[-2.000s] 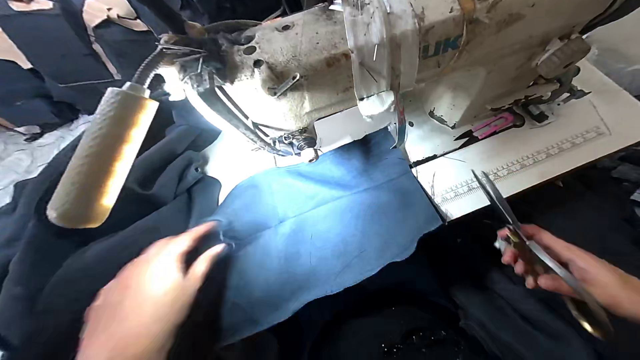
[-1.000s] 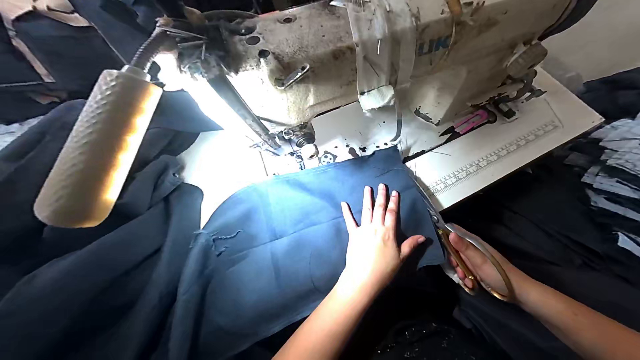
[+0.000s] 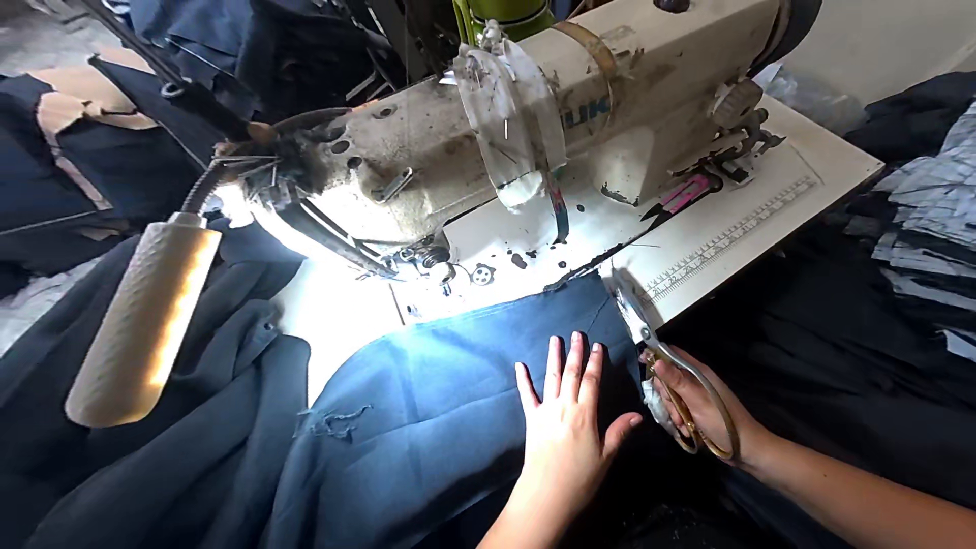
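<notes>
A blue fabric piece (image 3: 435, 404) lies over the front of the sewing machine's white bed, lit brightly near the needle area. My left hand (image 3: 568, 419) rests flat on its right part, fingers spread and pointing away from me. In my right hand (image 3: 698, 400) are fabric scissors (image 3: 646, 335) with worn golden handles. Their blades point up and left along the fabric's right edge, beside the printed ruler; whether cloth lies between them I cannot tell. Loose threads (image 3: 347, 421) cling to the fabric's left part.
The industrial sewing machine (image 3: 427, 160) spans the back, with a textured cylindrical lamp attachment (image 3: 145, 320) at left. A pink-handled tool (image 3: 685, 194) lies on the table near the ruler strip (image 3: 728, 240). Dark cloth (image 3: 191, 427) is heaped at left; cut strips (image 3: 934, 206) are piled at right.
My left hand has moved from the fabric's left side to flat on its right part. The scissors, held off to the right two seconds ago, have come to the fabric's right edge.
</notes>
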